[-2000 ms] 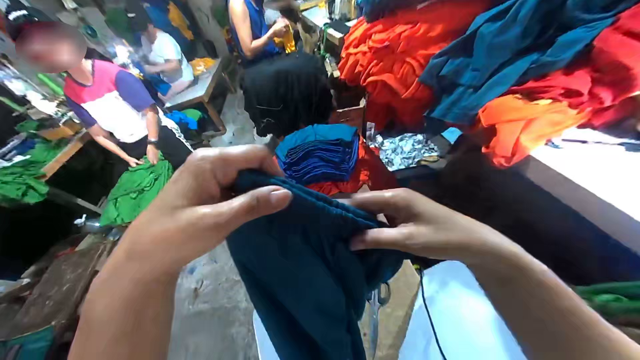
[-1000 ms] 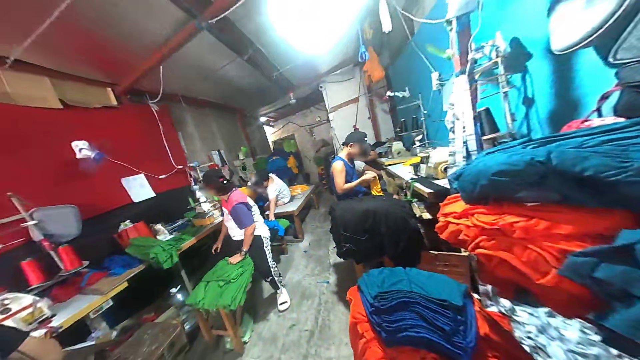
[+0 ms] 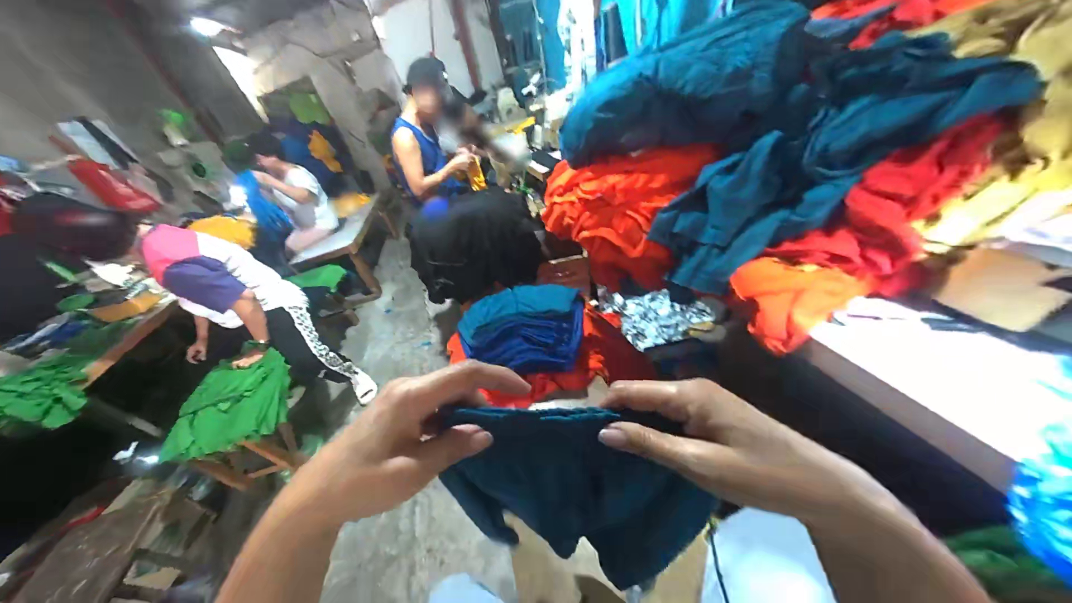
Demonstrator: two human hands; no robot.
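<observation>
Between my hands hangs a dark teal garment (image 3: 578, 486), its gathered top edge stretched level and its lower part hanging loose; it looks like small shorts. My left hand (image 3: 410, 435) pinches the left end of that edge between thumb and fingers. The right end is pinched the same way by my right hand (image 3: 712, 427). Just beyond them a stack of folded blue and teal garments (image 3: 523, 331) lies on red-orange cloth (image 3: 607, 343).
At the right, heaped teal fabric (image 3: 687, 84) and orange fabric (image 3: 603, 209) rise beside a white tabletop (image 3: 921, 377). Black cloth (image 3: 473, 243) is piled ahead. A co-worker bends over green cloth (image 3: 230, 402) on a wooden stool at the left; other people sit farther back.
The view swung up across the room and back down. Two seconds ago the garment's top edge slanted between my hands; now it is level and spread. The co-worker at the left leans over further.
</observation>
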